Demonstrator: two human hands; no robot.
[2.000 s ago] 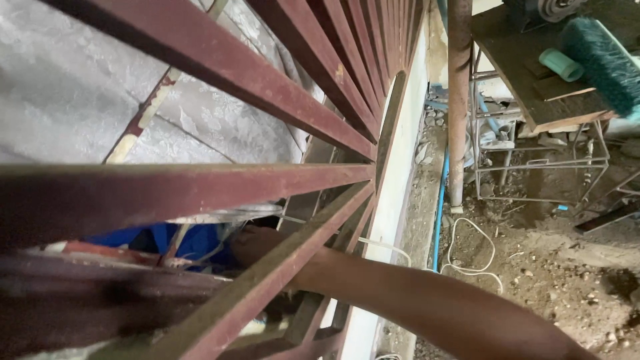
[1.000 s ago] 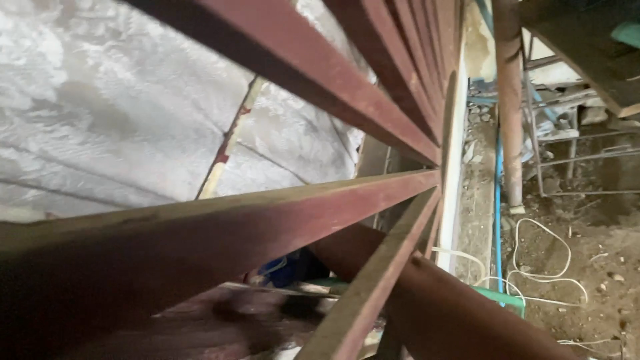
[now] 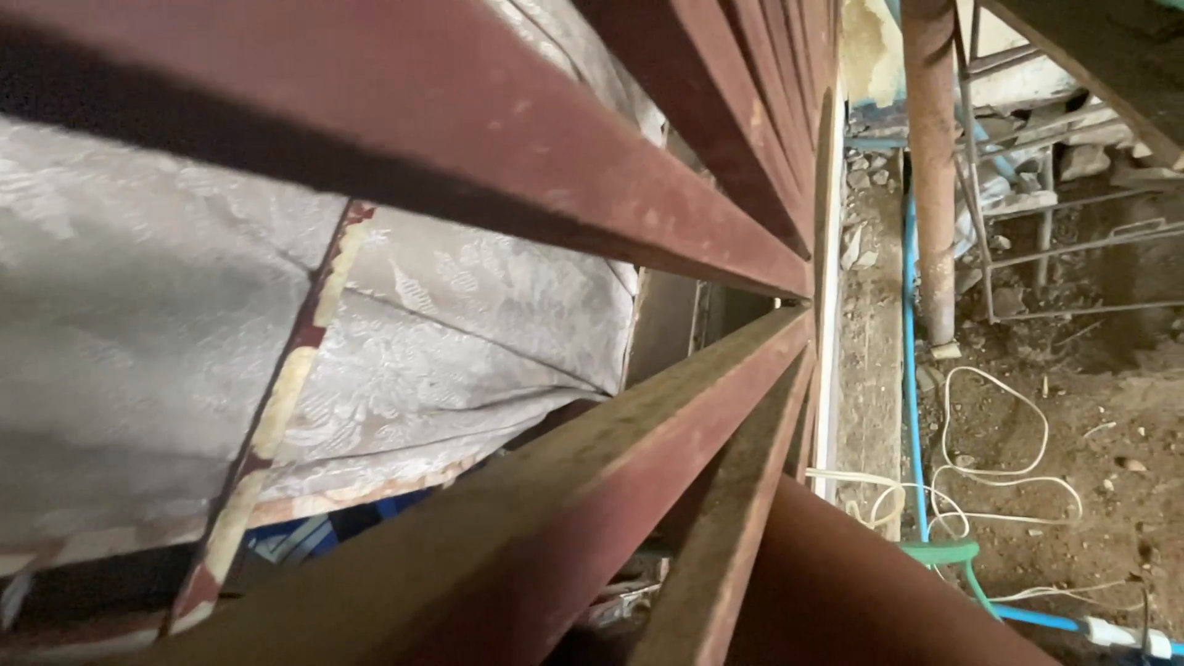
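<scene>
Reddish-brown slats (image 3: 555, 166) fan across the head view, very close to the camera. A bare forearm (image 3: 860, 573) reaches from the bottom right in behind the lower slats; its hand is hidden, so what it holds or touches cannot be told. Neither of my hands shows. Behind the slats hangs a pale patterned cloth (image 3: 444, 361), crossed by a thin bar with peeling cream and dark red paint (image 3: 287, 398). Blue material (image 3: 305, 541) shows beneath the cloth's lower edge.
To the right, a blue pipe (image 3: 911, 370) runs beside an upright rusty pole (image 3: 930, 185). A white cord (image 3: 1045, 416) lies looped on the dirt floor (image 3: 1128, 444). A green strap-like piece (image 3: 939, 553) is near the forearm. A metal wire frame (image 3: 1045, 259) stands among rubble.
The hand that was partly visible behind the slats two seconds ago is now hidden. The view has moved closer to the slats. The green piece has come into view beside the forearm.
</scene>
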